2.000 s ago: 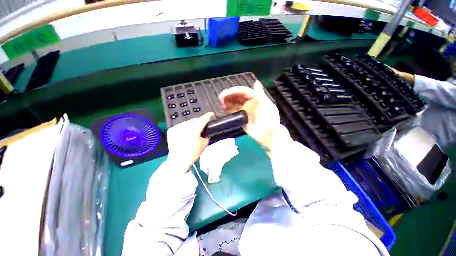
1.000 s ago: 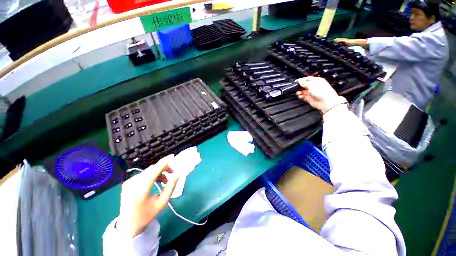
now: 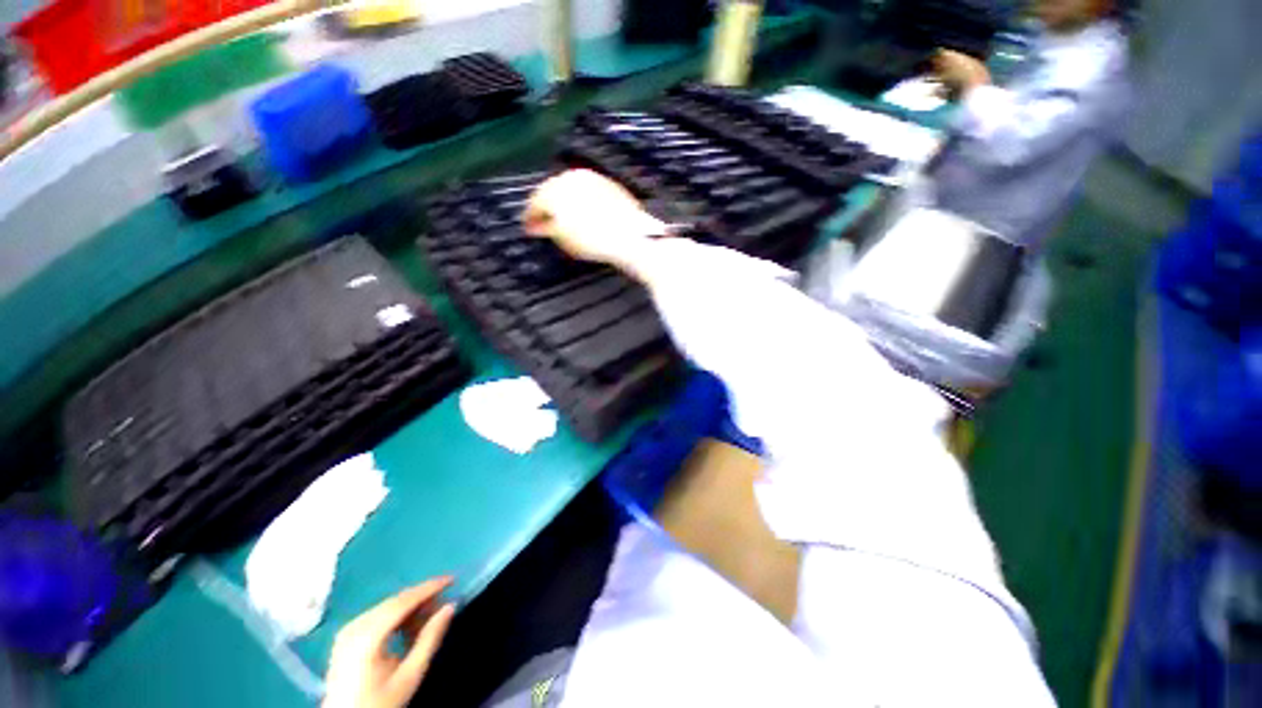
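My right hand [image 3: 586,215] is over the nearer right stack of black trays [image 3: 595,332], at the tubular parts; blur hides whether its fingers hold a part. My left hand [image 3: 392,647] is low at the bench's front edge, thumb and finger apart, holding nothing. A crumpled white cloth [image 3: 316,539] lies on the green mat [image 3: 429,484]. A smaller white cloth [image 3: 508,414] lies beside the right tray stack. The centre tray stack [image 3: 249,374] is at the left.
A fan [image 3: 56,581] is at the left edge. A blue crate [image 3: 678,443] with brown cardboard is below the right stack. A plastic-lined container [image 3: 927,297] stands at the right. A person in a pale coat [image 3: 1031,125] is beyond. A blue box [image 3: 309,125] is on the back shelf.
The view has swung right and blurred. My right hand has gone from holding a black part with both hands to reaching over the right trays. My left hand has let go and dropped toward the bench edge.
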